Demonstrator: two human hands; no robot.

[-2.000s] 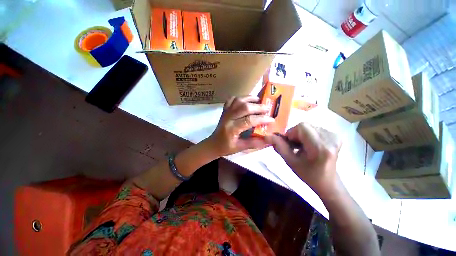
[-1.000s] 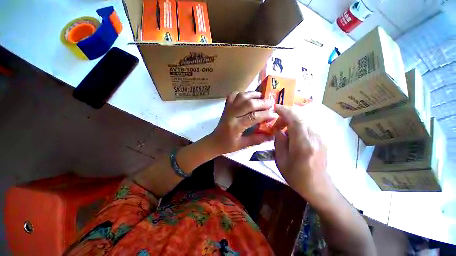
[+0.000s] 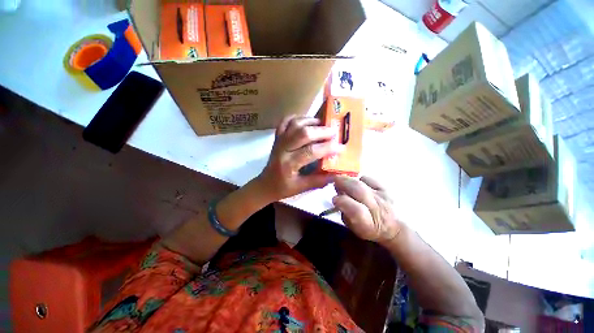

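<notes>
An orange retail box (image 3: 352, 138) with a dark hang slot stands tilted on the white table (image 3: 215, 159), in front of an open brown carton (image 3: 238, 97). My left hand (image 3: 296, 156) grips its left side, fingers across its face. My right hand (image 3: 366, 209) is curled at the box's lower edge. A thin dark tool (image 3: 329, 211) sticks out from under its fingers; the rest of the tool is hidden. Two orange boxes (image 3: 226, 31) stand inside the open carton at its left. The face of the held box is partly covered by my left fingers.
A black smartphone (image 3: 124, 112) and a blue tape dispenser (image 3: 112, 64) with yellow tape lie at the left. More retail boxes (image 3: 379, 104) lie behind the held box. Three closed brown cartons (image 3: 466, 84) stand at the right. An orange stool (image 3: 65, 283) is at lower left.
My right hand has moved down from the box's face to its lower edge, and more of the face shows. My left hand keeps its grip. The whole view has shifted slightly.
</notes>
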